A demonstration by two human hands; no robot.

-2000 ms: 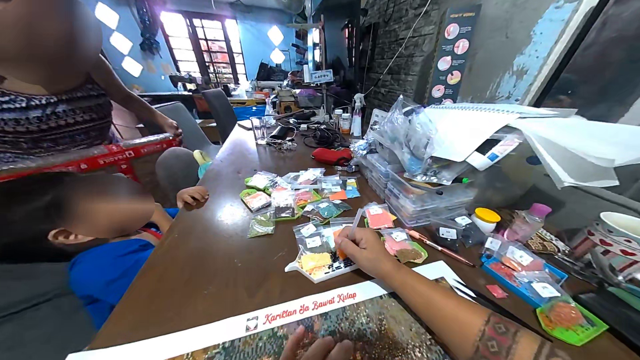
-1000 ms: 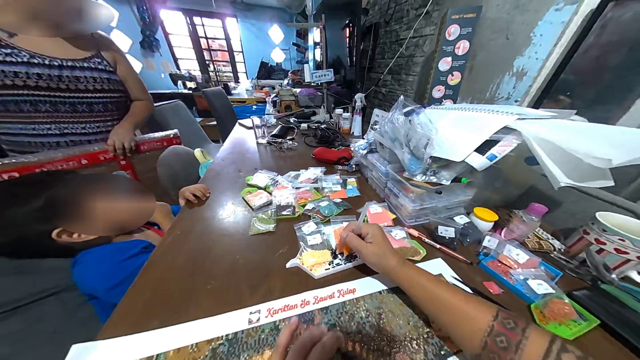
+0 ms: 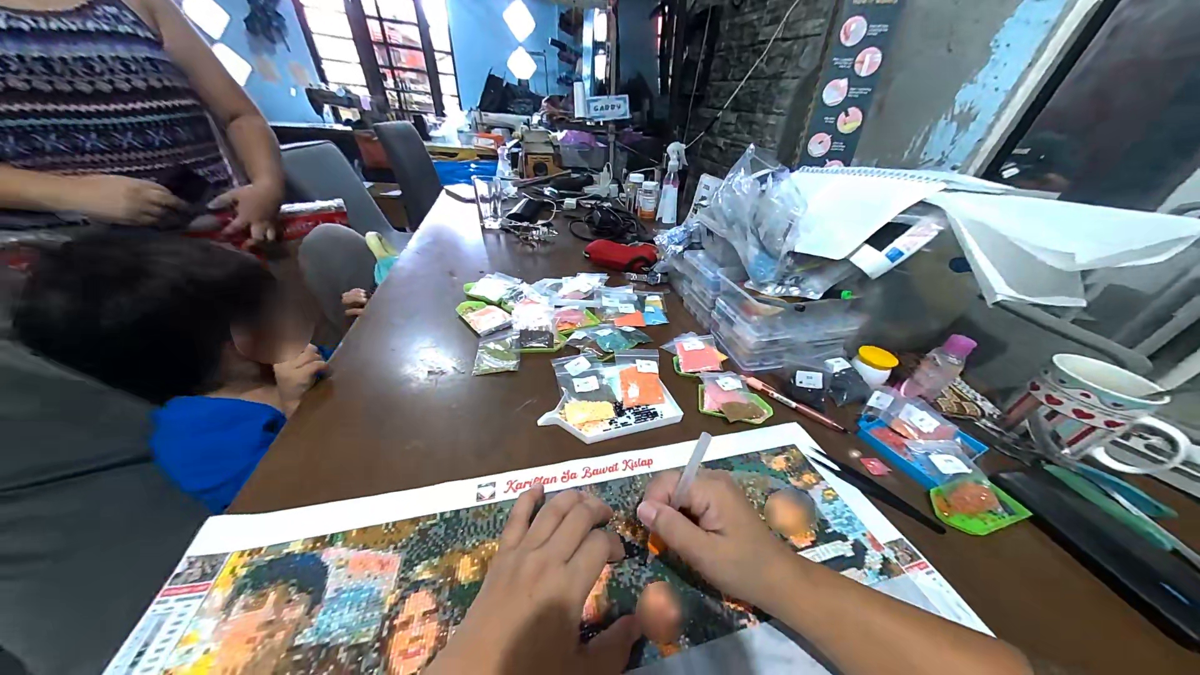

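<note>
My right hand (image 3: pixel 708 525) holds a pale pen-like applicator (image 3: pixel 692 469) over a diamond painting canvas (image 3: pixel 366 572), its lower end hidden by my fingers. Flat on the canvas, to the left of it, my left hand (image 3: pixel 553 562) rests with fingers spread, holding nothing. Beyond the canvas's printed top border, a white tray (image 3: pixel 609 428) has dark beads in it, with small plastic bags of yellow and orange beads (image 3: pixel 641 384) lying on it. Just right of that tray sits a green tray (image 3: pixel 764 412) with a pink bag and brown beads.
More bead bags (image 3: pixel 534 323), clear plastic cases (image 3: pixel 769 323) and a red pouch (image 3: pixel 621 255) stand farther back. At right are a red pen (image 3: pixel 797 405), black tweezers (image 3: pixel 877 489), a blue tray (image 3: pixel 881 441) and a mug (image 3: pixel 1078 412). A child (image 3: pixel 225 412) leans at the left edge; another person (image 3: pixel 122 122) stands behind.
My right hand has moved from the white tray down onto the canvas. My left hand shows farther up on the canvas. The child's hand has gone to the face, and the standing person's hands have come together.
</note>
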